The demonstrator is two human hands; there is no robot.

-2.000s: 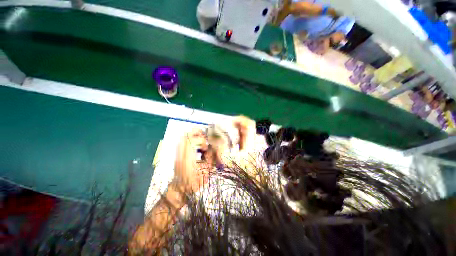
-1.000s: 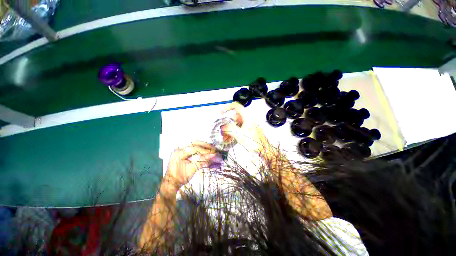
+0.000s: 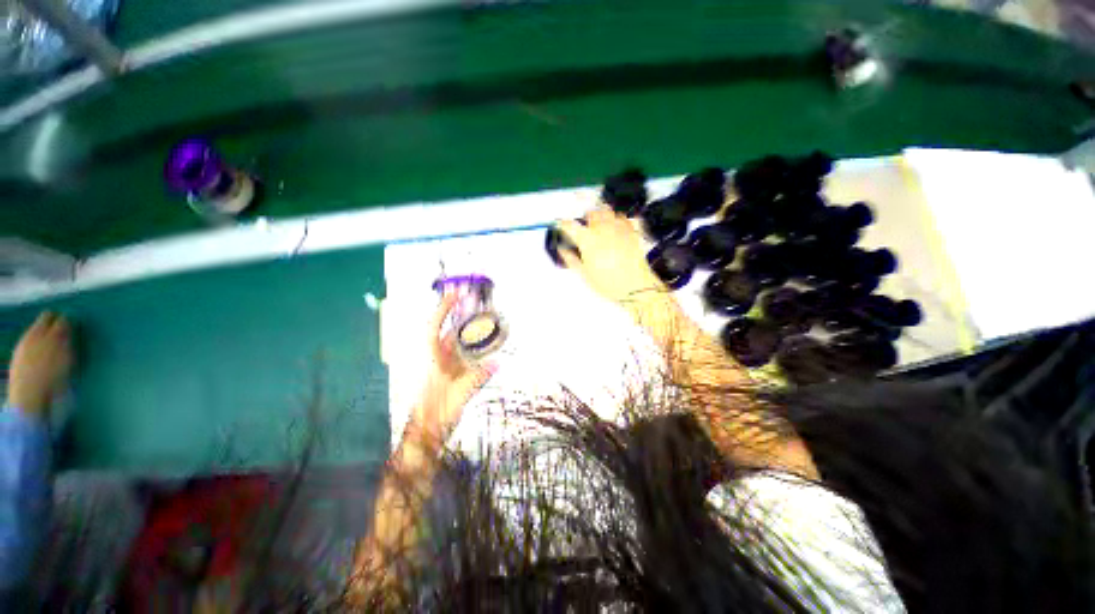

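My left hand point(image 3: 450, 360) is over the left part of the white work sheet point(image 3: 552, 348) and holds a part-built unit point(image 3: 480, 332) with a purple rim and a pale round end. My right hand point(image 3: 606, 246) is at the sheet's back edge, with its fingers on a black flanged part point(image 3: 561, 246). Several black flanged parts point(image 3: 781, 258) stand massed to the right of my right hand. Dark hair hides the lower part of the view.
A purple-topped unit point(image 3: 210, 178) rides on the green conveyor belt point(image 3: 456, 138) beyond the white rail point(image 3: 324, 228). Another dark and pale unit point(image 3: 850, 60) is on the belt at far right. Another person's hand point(image 3: 42, 360) rests at the bench's left. A red stool point(image 3: 204, 540) is below.
My right hand has left the unit and moved to the black parts. My left hand now holds the unit alone. The belt unit has shifted left. Another person's hand has appeared at left.
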